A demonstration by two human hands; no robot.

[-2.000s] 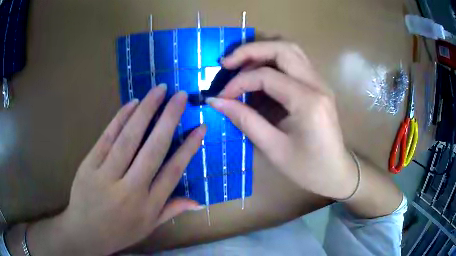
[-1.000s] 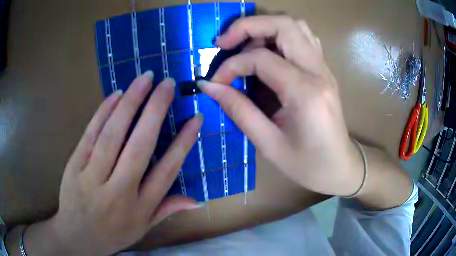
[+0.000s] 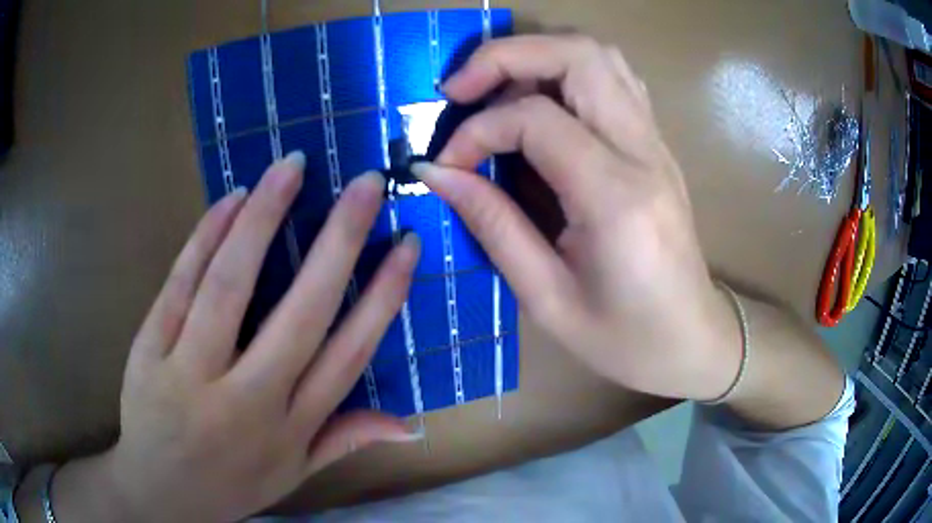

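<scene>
A blue solar cell lies on the brown table, with silver ribbons and pale dotted busbars along it. My left hand lies flat over its lower left part, fingers spread, one fingertip at the left edge of a small black piece. My right hand pinches at the right side of this piece between thumb and forefinger, near the cell's middle. A bright white shiny patch lies just above the piece, and a smaller bright spot shows just below it. My fingers partly hide the piece.
On the right lie a tangled heap of silver slivers and scissors with red-orange and yellow handles. A whitish object is at the top right corner. Dark racks with pale bars stand at the lower right.
The view has shifted, so the cell sits higher than in the oldest frame. Since one second ago, a left fingertip has moved right onto the black piece's edge. My right hand keeps its pinch.
</scene>
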